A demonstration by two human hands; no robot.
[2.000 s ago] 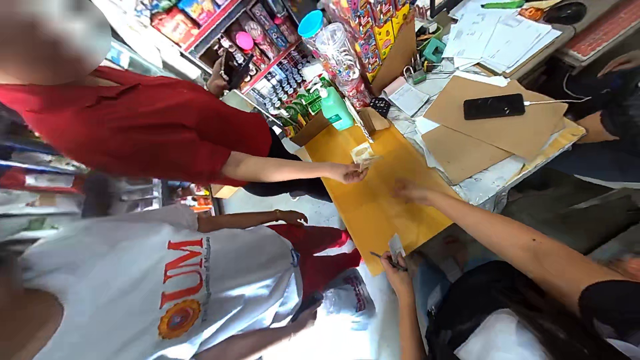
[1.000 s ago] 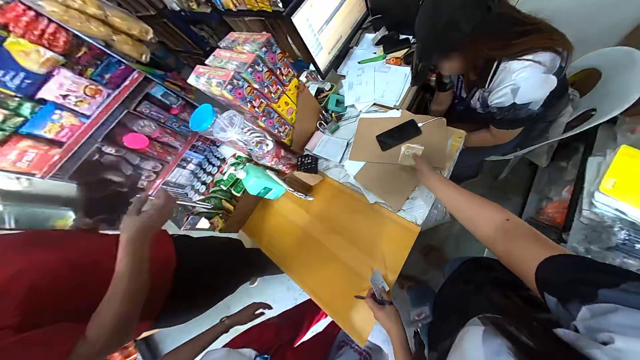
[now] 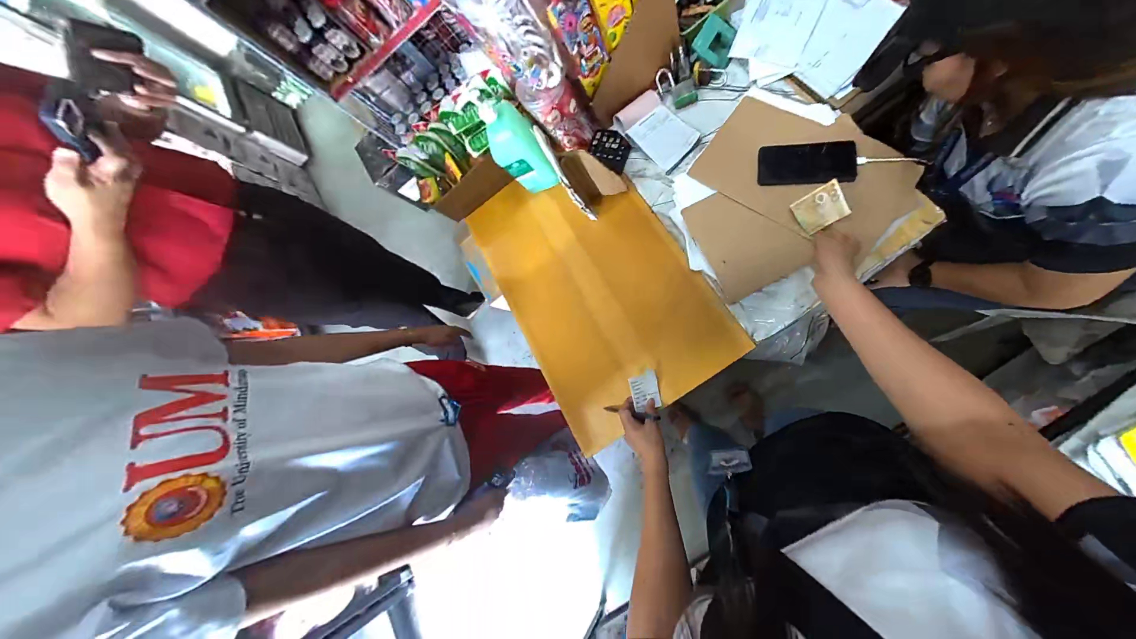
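Observation:
My left hand (image 3: pixel 642 424) is over the near end of a yellow-brown counter top (image 3: pixel 595 311), holding a pen (image 3: pixel 651 415) and a small printed paper slip (image 3: pixel 645 389). My right hand (image 3: pixel 834 253) reaches across to brown cardboard sheets (image 3: pixel 750 244), its fingers on the lower edge of a yellowish banknote (image 3: pixel 820 208). The banknote lies just below a black smartphone (image 3: pixel 806 163) with a white cable plugged in. My fingertips are partly blurred.
A green pump bottle (image 3: pixel 522 153), green packets (image 3: pixel 444 146), a calculator (image 3: pixel 611 149), a notepad (image 3: pixel 664 135) and a padlock (image 3: pixel 683 91) stand along the far side. Two people are at the left; another person sits at the right.
Two seconds ago the banknote was in the hand of the person in red, my right hand near it; now it is by the phone under my right hand. That person's arm has withdrawn from the counter.

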